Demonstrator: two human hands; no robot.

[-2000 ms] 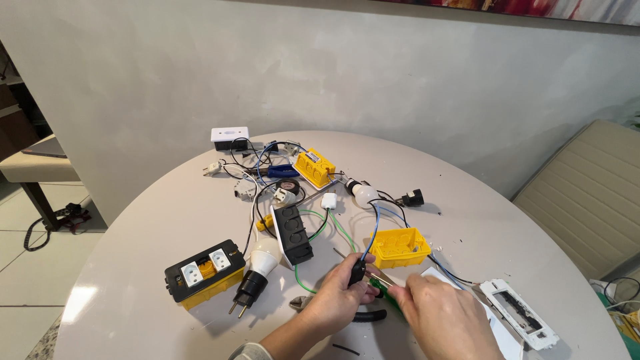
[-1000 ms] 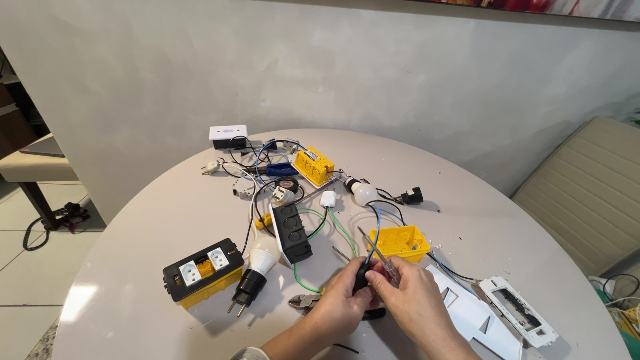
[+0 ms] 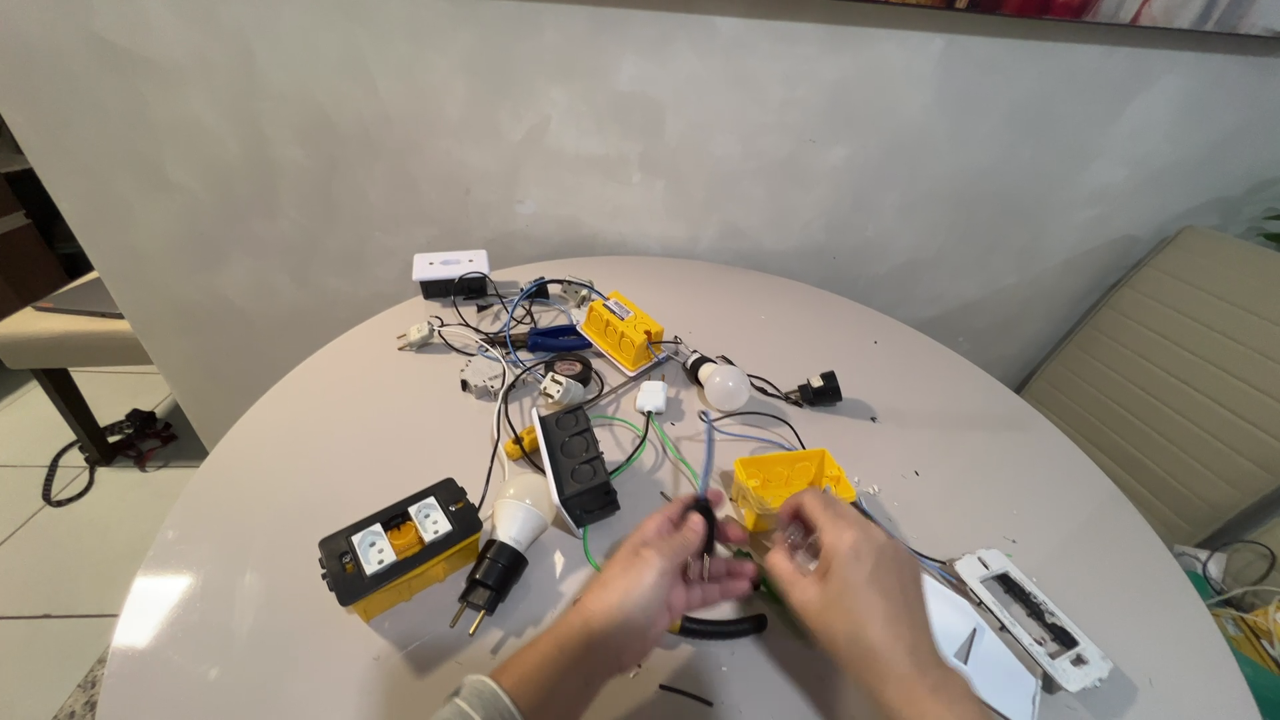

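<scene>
My left hand (image 3: 665,570) holds a small black plug (image 3: 704,528) with its metal pins toward me; a blue wire (image 3: 708,450) rises from its top. To its right my right hand (image 3: 850,580), blurred, has its fingers closed around a clear, transparent object (image 3: 800,545), perhaps a screwdriver handle. Just beyond it sits an open yellow electrical box (image 3: 795,475). Beneath the hands lies a tool with a black curved handle (image 3: 722,627), partly covered. The black box with round knockouts (image 3: 580,465) stands left of the hands.
At left are a yellow box with two white sockets (image 3: 400,545) and a bulb in a black plug-in holder (image 3: 495,575). Farther back lie another bulb (image 3: 725,386), a yellow box (image 3: 622,330), blue-handled pliers (image 3: 555,338) and black tape (image 3: 570,369). A white frame (image 3: 1035,620) lies right.
My hands have moved apart. The plug in my left hand is now turned so that its pins show, and the screwdriver shaft seen upright near it one second ago no longer shows.
</scene>
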